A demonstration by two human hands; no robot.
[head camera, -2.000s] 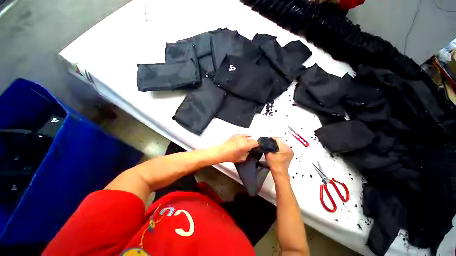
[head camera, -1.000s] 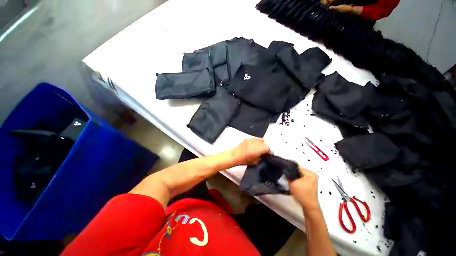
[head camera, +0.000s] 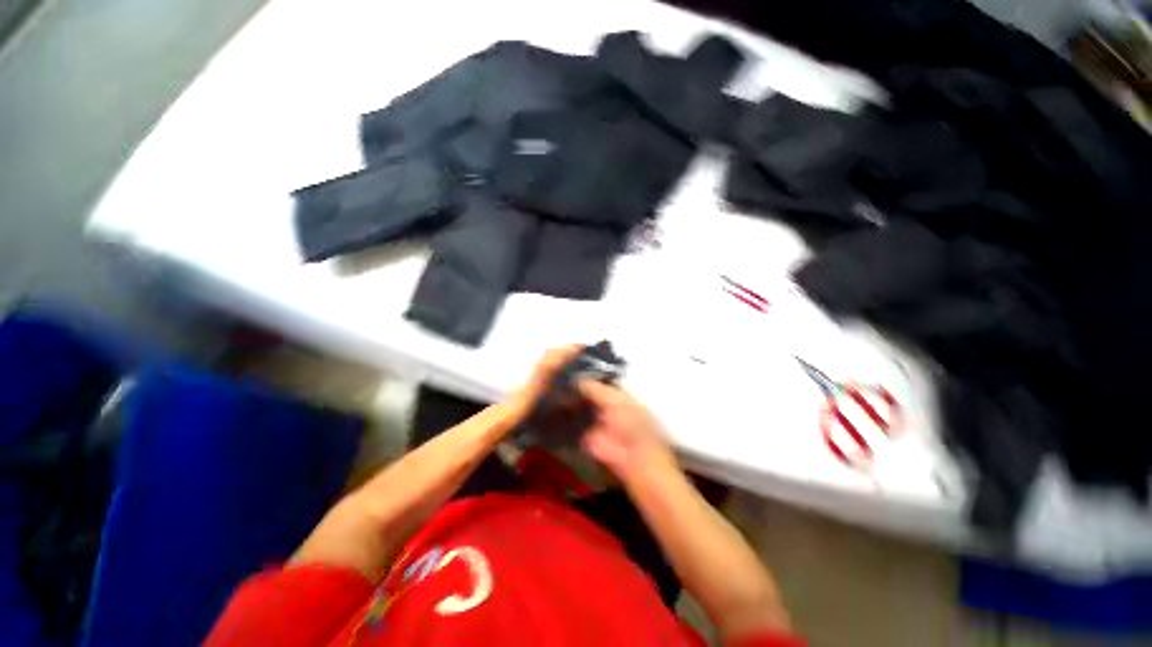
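My left hand [head camera: 546, 377] and my right hand [head camera: 617, 420] hold a bunched black pouch [head camera: 584, 372] between them at the near edge of the table. The view is blurred, so the fingers and the pouch's folds are hard to tell apart. Turned black pouches [head camera: 594, 171] lie in an overlapping group beyond my hands, one with a small blurred white logo. A loose heap of black pouches [head camera: 1011, 253] lies at the right.
Red snips [head camera: 745, 295] and red-handled scissors [head camera: 859, 421] lie on the white-covered table [head camera: 190, 190], right of my hands. Dark specks are scattered near the pouches. A blue bin [head camera: 215, 506] stands on the floor at the left.
The pouch was stretched open between my hands a second ago; now it is bunched and my hands are closer together. The view has shifted, and the other person's hand at the top is gone.
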